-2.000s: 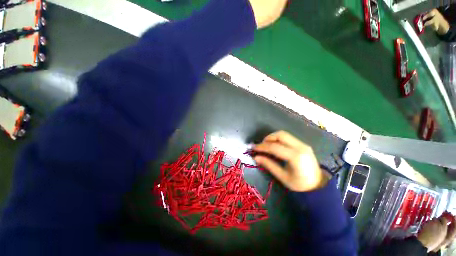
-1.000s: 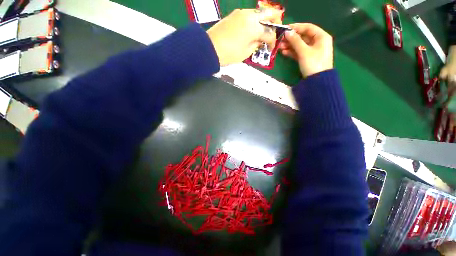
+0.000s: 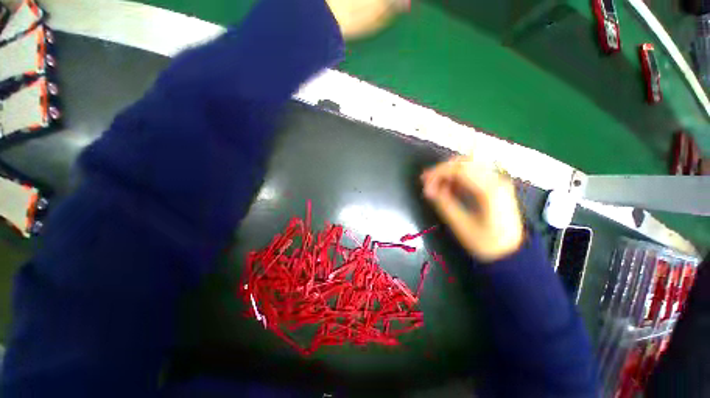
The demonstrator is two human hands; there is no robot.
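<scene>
A loose heap of thin red trim parts (image 3: pixel 331 288) lies on the black table, with a few single pieces at its right side. My right hand (image 3: pixel 479 206) is above the table, right of and beyond the heap, blurred, with fingers curled; whether it holds anything cannot be told. My left hand (image 3: pixel 366 15) is over the green belt at the top edge, blurred and partly cut off. A small bit of red shows at its fingertips, too little to name. No toy body shows clearly in either hand.
Toy trucks (image 3: pixel 23 105) stand stacked at far left. A pale rail (image 3: pixel 389 115) edges the green belt (image 3: pixel 483 85), which carries red units (image 3: pixel 651 74). At right are a white case (image 3: pixel 560 207), a smartphone (image 3: pixel 574 260), clear trays (image 3: pixel 642 291) with red parts, and a metal bracket (image 3: pixel 646 194).
My hands, together over a red unit one second ago, have parted. My right hand has come back over the table; my left is at the top edge. The red unit and white-topped piece there are out of view.
</scene>
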